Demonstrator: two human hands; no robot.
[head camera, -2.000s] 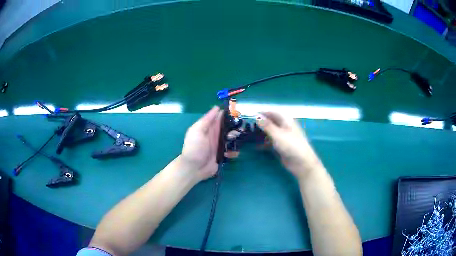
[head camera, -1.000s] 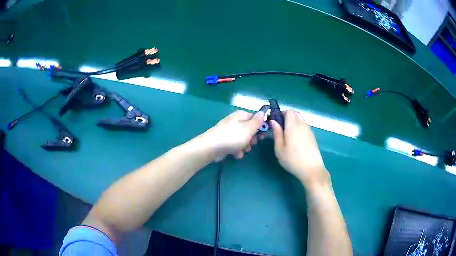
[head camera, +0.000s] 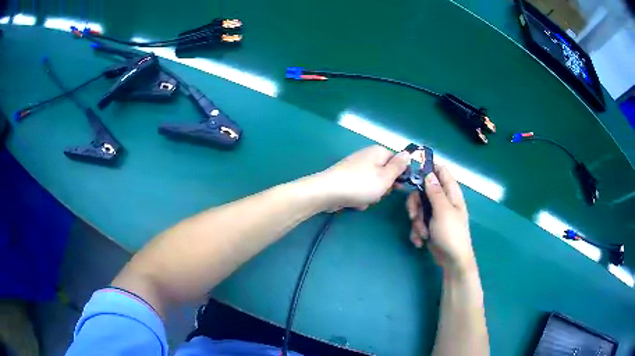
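Note:
A black battery clamp (head camera: 423, 156) is held between both hands over the front bench, its nose pointing away from me, with copper showing inside it. My left hand (head camera: 365, 177) grips its left side, fingers wrapped around it. My right hand (head camera: 447, 212) grips its right side, thumb near the hinge. The fingers hide much of the handles. A black cable lead (head camera: 306, 268) runs from beneath my left hand down over the bench's near edge. Whether a spring sits in the clamp cannot be told.
Loose clamps (head camera: 209, 131) with leads lie on the bench at left. Clamps with copper jaws (head camera: 466, 117) and blue connectors lie on the belt (head camera: 390, 42). A spring tray (head camera: 574, 341) is at bottom right, another (head camera: 564, 55) at top right.
The view has swung, so bench items shift. The hands have gone from working a spread-open clamp to holding it closer together, then tilting it with the nose up and copper visible.

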